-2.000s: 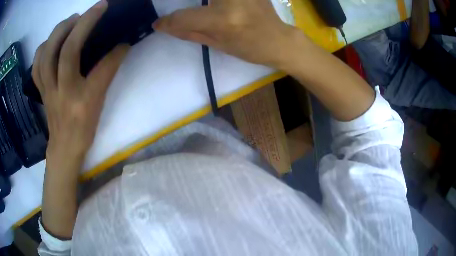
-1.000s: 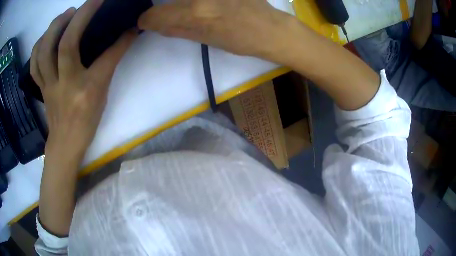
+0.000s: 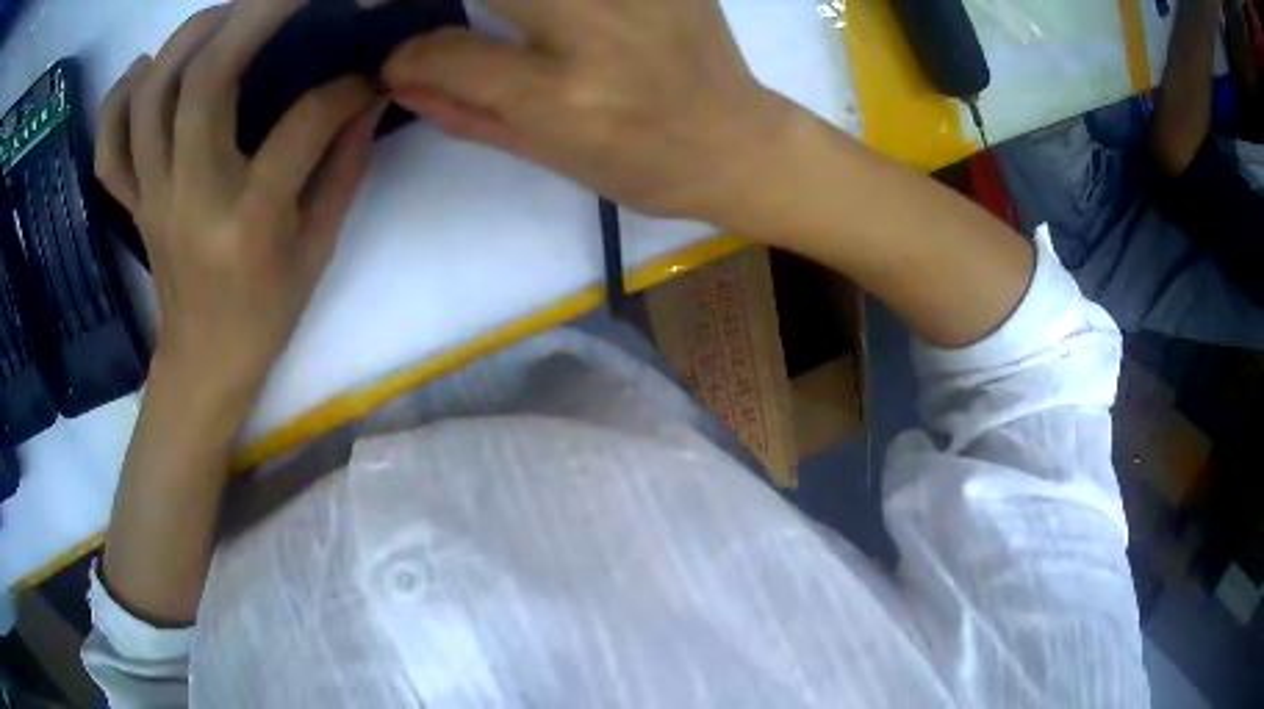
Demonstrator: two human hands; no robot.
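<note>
A black housing (image 3: pixel 312 63) is at the top left of the view, above the white table covering, partly cut off by the top edge. My left hand (image 3: pixel 229 180) is closed around its left and near sides. My right hand (image 3: pixel 596 97) is bare, with thumb and fingertips at the housing's right near edge, touching my left fingertips. Whether a small part is between the fingertips is hidden. More black housings (image 3: pixel 86 298) lie side by side at the far left, with a green circuit board (image 3: pixel 35 114) across one end.
A black cord (image 3: pixel 611 256) crosses the white covering to the yellow-taped edge (image 3: pixel 458 356). An electric screwdriver (image 3: pixel 945 49) lies at the top right on yellow tape. A cardboard carton (image 3: pixel 724 363) stands below. Another person's arm (image 3: pixel 1185 83) is at the right.
My left fingers have curled in further at the housing's near edge. My right hand has shifted slightly against it. The whole view has shifted a little.
</note>
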